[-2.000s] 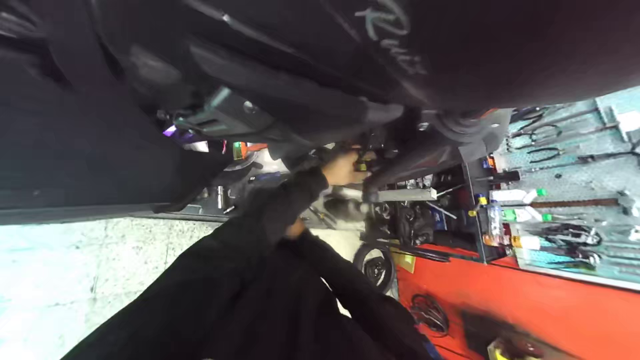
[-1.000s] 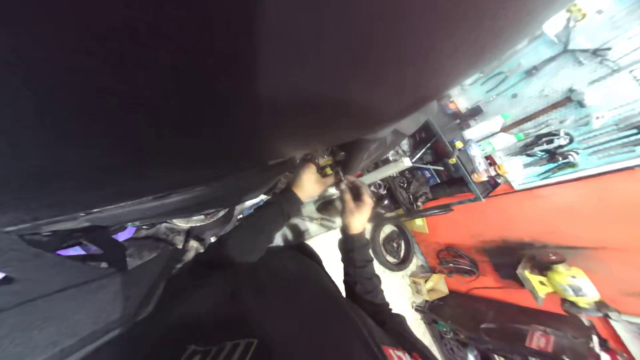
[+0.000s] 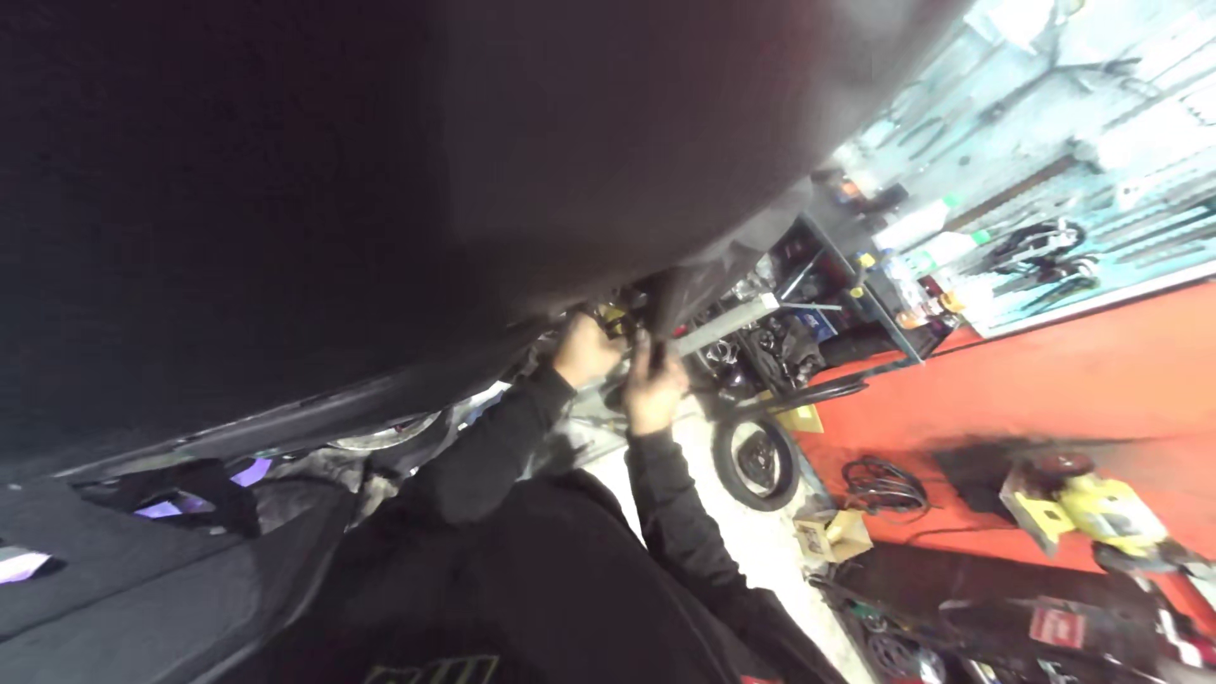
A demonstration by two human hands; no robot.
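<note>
A large dark, smooth body panel (image 3: 399, 190), seemingly of a motorcycle or scooter, fills the upper left of the view. Just under its lower edge, near the middle, my left hand (image 3: 587, 353) has its fingers curled beside a small yellowish part (image 3: 613, 315). My right hand (image 3: 655, 389) is raised close to the right of it, its fingers pointing up against something dark. Blur and shadow hide the fingertips of both hands, so I cannot tell what either one holds. Black sleeves cover both forearms.
On the right, a shelf (image 3: 855, 275) holds bottles and parts below a wall board of hand tools (image 3: 1073, 142). A tire (image 3: 757, 463) lies on the floor near a coiled black cable (image 3: 885, 486) and an opened cardboard box (image 3: 834, 537). A yellow machine (image 3: 1107, 513) stands farther right.
The view has tilted and come nearer to the dark panel. My right hand, mostly hidden two seconds ago, now shows raised beside my left hand.
</note>
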